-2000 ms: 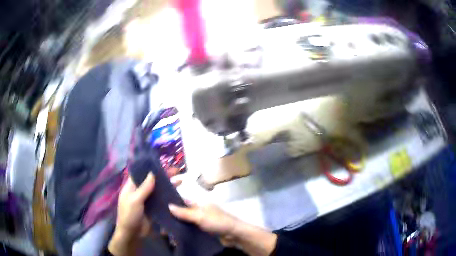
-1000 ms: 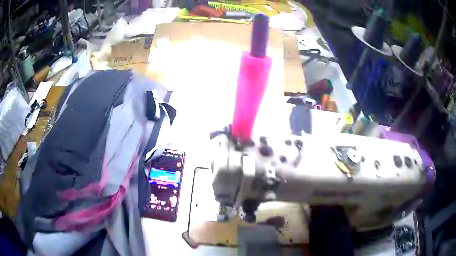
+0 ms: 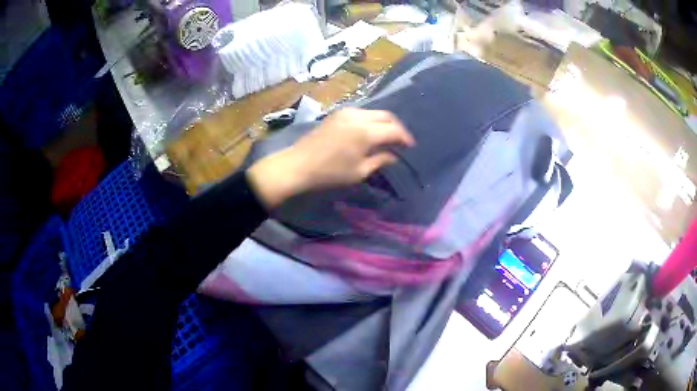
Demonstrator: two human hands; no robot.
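Note:
The large heap of garment pieces point(image 3: 451, 107), grey and black cloth with pink streaks, lies in the middle of the view. My left hand point(image 3: 340, 153) reaches in from the left in a dark sleeve and is over the dark upper part of the heap. Its fingers are apart and slightly bent, with nothing seen in them; whether the fingertips touch the cloth is unclear. My right hand is out of the picture.
A lit smartphone point(image 3: 510, 275) lies right of the heap. The sewing machine head point(image 3: 615, 328) is at lower right, with a pink upright point(image 3: 682, 260). A white bundle point(image 3: 271, 47) and purple machine point(image 3: 179, 38) stand upper left. Blue baskets point(image 3: 115, 206) with scraps are at left.
The view has swung left, so the heap is now central and the machine lower right. My left hand has come in over the heap. Both hands held dark cloth two seconds ago.

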